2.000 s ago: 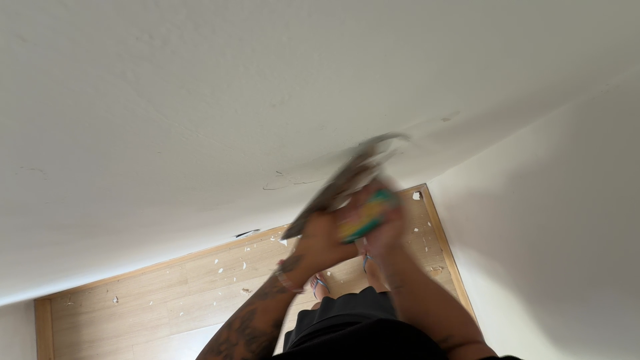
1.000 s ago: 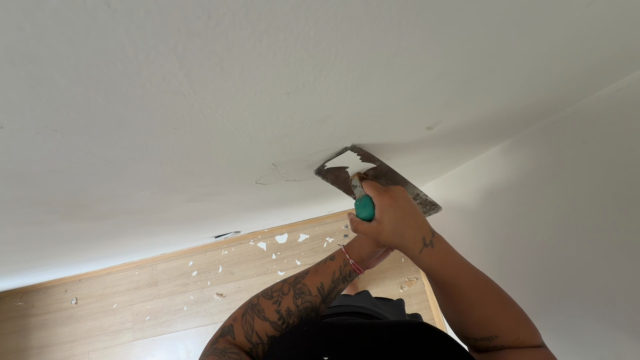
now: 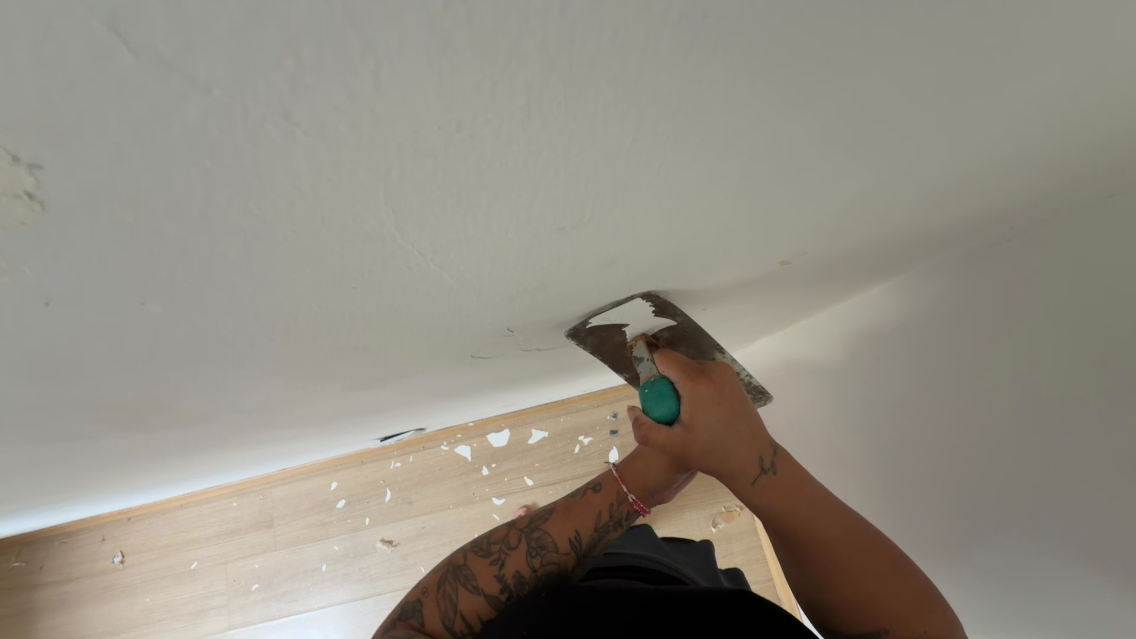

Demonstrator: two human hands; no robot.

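Note:
My right hand (image 3: 714, 413) is closed around the green handle of a plastering trowel (image 3: 710, 351). The trowel's worn, stained metal blade lies at or very near the white wall (image 3: 426, 222), low down by the corner. A jagged white patch, perhaps a paint flake, shows on the blade near the handle's metal neck. Behind and below my right hand is my left hand (image 3: 661, 477), touching or close to it; its fingers are mostly hidden, so its grip cannot be told. Thin cracks mark the wall left of the blade.
White flakes (image 3: 499, 437) and small crumbs are scattered on the wood-look floor (image 3: 293, 541). A wooden edge strip (image 3: 266, 480) runs along the wall's foot, near a dark gap (image 3: 401, 435). Another white wall (image 3: 976, 417) meets the first at right. A rough patch (image 3: 19, 186) marks the wall's far left.
The trowel, blurred and steeply slanted two seconds ago, now has its blade turned the other way, with its face showing. Since one second ago, hands and trowel have hardly moved.

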